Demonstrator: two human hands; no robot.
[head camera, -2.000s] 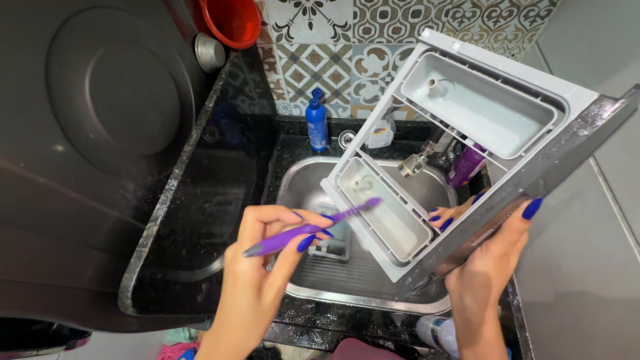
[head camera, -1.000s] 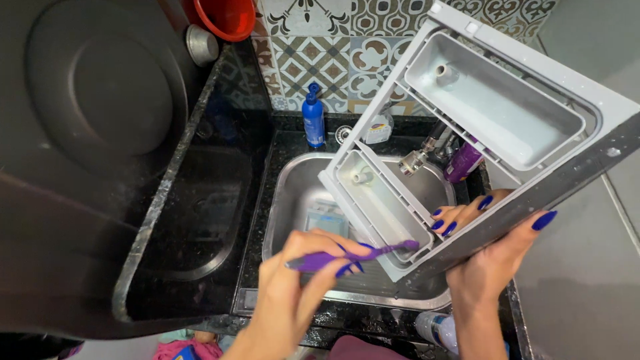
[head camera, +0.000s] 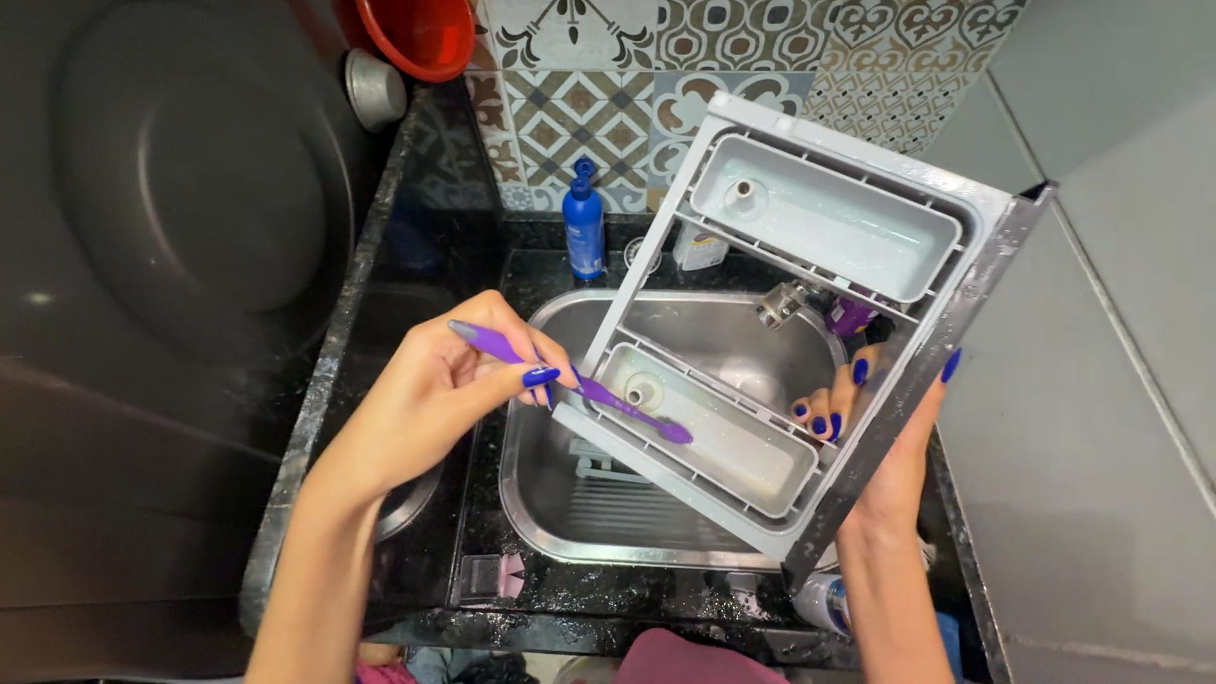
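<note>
A purple toothbrush (head camera: 608, 394) is pinched between the thumb and fingers of my left hand (head camera: 475, 380). Its head lies in the lower trough of a grey plastic drawer frame with two troughs (head camera: 826, 218), possibly a washing machine's detergent drawer. My right hand (head camera: 879, 446) grips the frame by its dark front edge at the right, its fingertips showing through the opening between the troughs. The frame is tilted above a stainless steel sink (head camera: 541, 513). A small grey part (head camera: 613, 465) lies in the sink, partly hidden by the frame.
A blue bottle (head camera: 583, 223) and a metal tap (head camera: 784, 304) stand behind the sink, with a purple bottle (head camera: 848, 315) beside the tap. A raised black stone edge (head camera: 332, 380) borders the left side. A white bottle (head camera: 825, 603) lies at the front right.
My left hand has moved up and left since a second ago, and the toothbrush head has shifted from the lower trough's right end toward its middle. My right hand still holds the frame.
</note>
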